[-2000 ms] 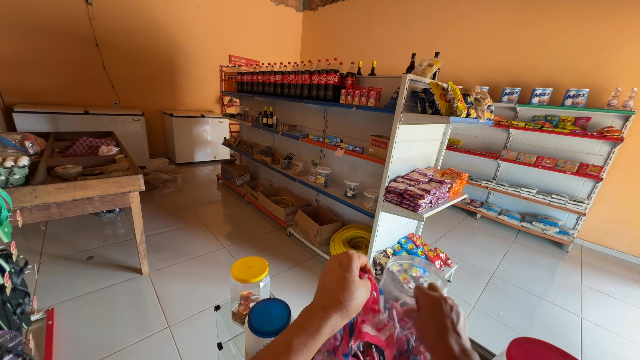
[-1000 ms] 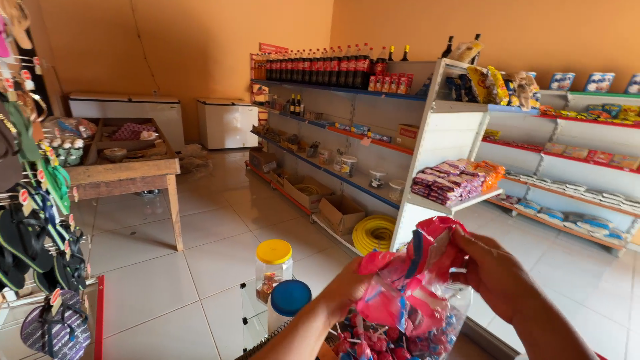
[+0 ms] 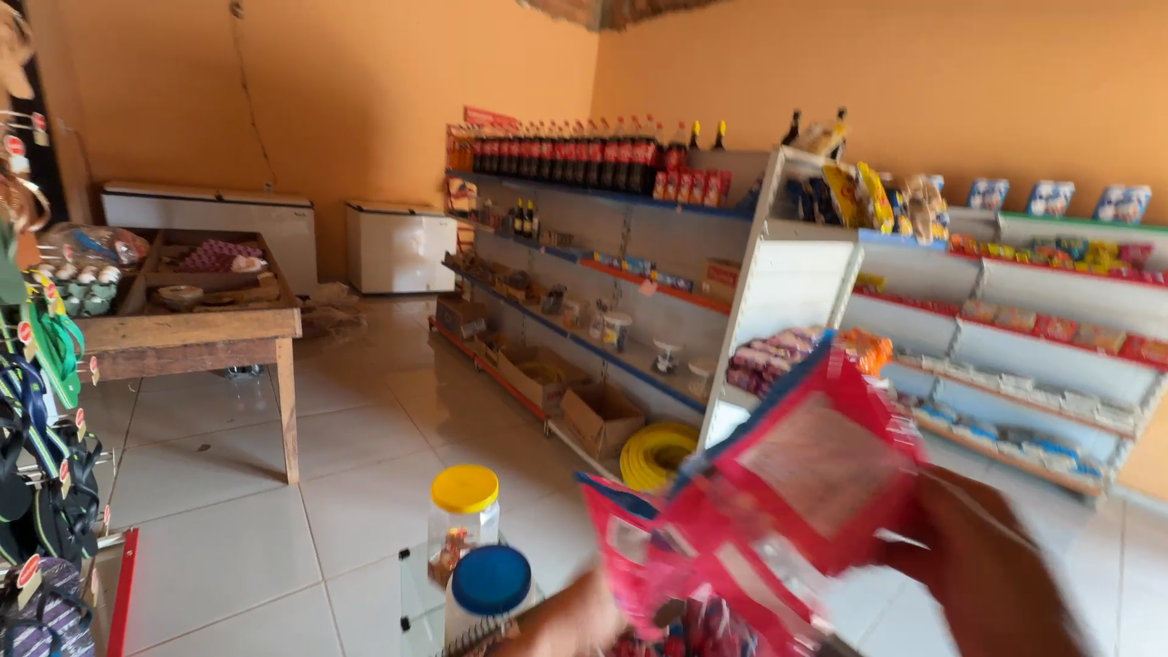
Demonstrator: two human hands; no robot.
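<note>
A pink and blue plastic bag (image 3: 812, 456) is spread between my hands, blurred by motion. At its lower left edge my left hand (image 3: 570, 616) grips the plastic. My right hand (image 3: 981, 547) holds the bag's right side, fingers partly hidden behind it. Red and dark wrapped sweets (image 3: 698, 630) show beneath the bag at the bottom edge; what holds them is mostly hidden. Left of the bag stand a clear jar with a yellow lid (image 3: 465, 489) and another jar with a blue lid (image 3: 492, 579), beside a spiral-bound edge.
A shelving unit with cola bottles (image 3: 566, 160) runs behind the bag, a coiled yellow hose (image 3: 657, 454) at its foot. Flip-flops (image 3: 55, 351) hang on a rack at left. A wooden table (image 3: 201, 328) stands beyond, with chest freezers (image 3: 401, 246) by the wall. More stocked shelves (image 3: 1031, 365) are at right.
The bag, bunched low between my hands two seconds ago, was lifted and is now spread wider and tilted. My right hand has moved lower than one second ago.
</note>
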